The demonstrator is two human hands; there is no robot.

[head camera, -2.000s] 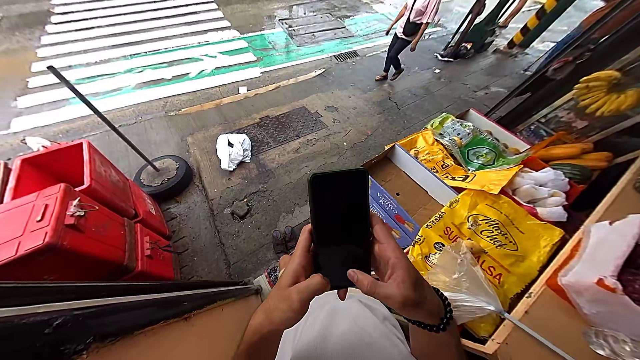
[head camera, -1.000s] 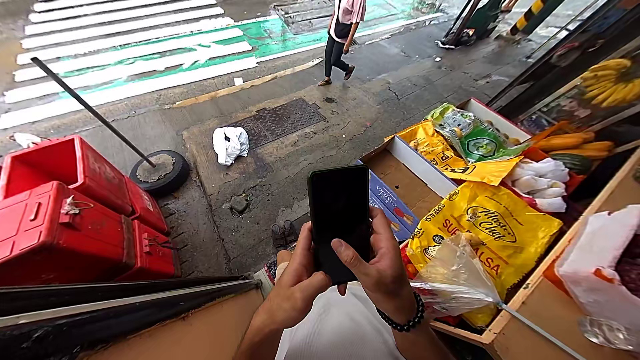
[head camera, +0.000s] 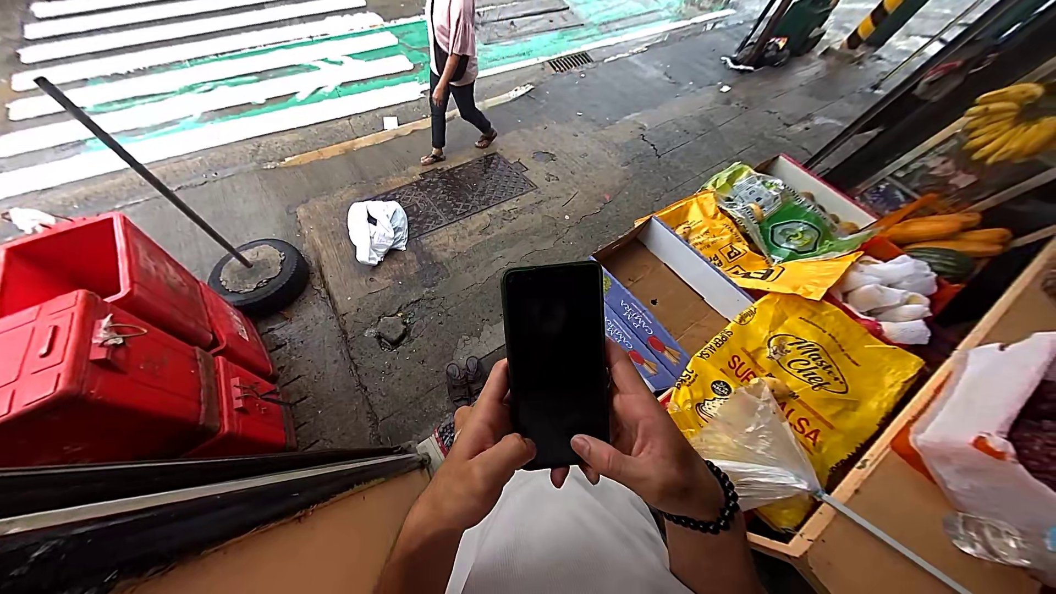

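Note:
A black smartphone [head camera: 554, 363] with a dark screen is held upright between my two hands, low in the middle of the view. My left hand [head camera: 488, 441] grips its left side, the thumb at the lower left corner. Around the right side closes my right hand [head camera: 648, 441], its thumb resting on the lower right of the screen. The right wrist wears a black beaded bracelet [head camera: 716, 507]. Fingertips show beneath the phone's lower edge; the other fingers are mostly hidden behind it.
Red plastic bins [head camera: 107, 379] stand left, beside a pole in a tire base [head camera: 260, 276]. A white plastic bag [head camera: 377, 231] lies on the pavement. A person [head camera: 454, 78] walks near the crosswalk. At right are a cardboard box [head camera: 676, 285], yellow plastic bags [head camera: 825, 355] and bananas [head camera: 1011, 124].
The walking person has moved left across the pavement. My right thumb went up over the screen one second ago and is now back near its lower edge. Both hands still hold the phone.

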